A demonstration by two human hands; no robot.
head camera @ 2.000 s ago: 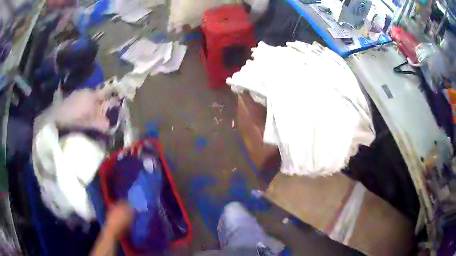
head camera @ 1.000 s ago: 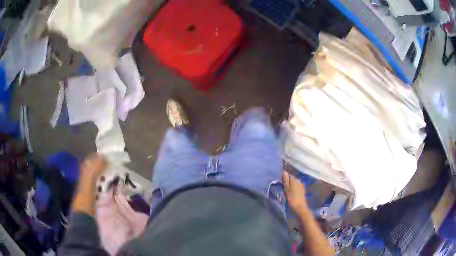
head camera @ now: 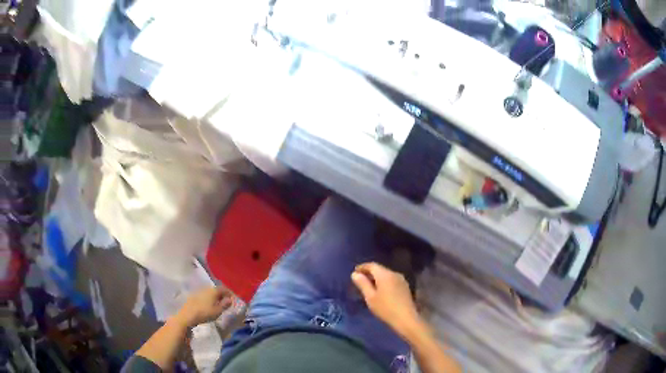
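Note:
The white sewing machine (head camera: 467, 95) with a dark-blue stripe stands on its table in front of me. Pale cloth (head camera: 226, 80) lies in glare at the needle end on the left. A black phone (head camera: 418, 162) lies flat on the table near the front edge. My left hand (head camera: 207, 304) is low at the left, beside the red stool, blurred; whether it holds anything is unclear. My right hand (head camera: 381, 290) is over my right thigh, below the table edge, with fingers curled and nothing seen in it. Neither hand touches the machine or cloth.
A red stool (head camera: 252, 244) is partly under my left leg. A large cream cloth heap (head camera: 153, 197) hangs left of it. The grey table edge (head camera: 350, 186) runs across above my lap. Pale cloth (head camera: 482, 313) lies below the table at right. Small coloured items (head camera: 485, 195) lie right of the phone.
The view has swung from the floor and stool to the sewing machine table. My legs are now at the red stool, under the table edge. My right hand has come forward over my thigh.

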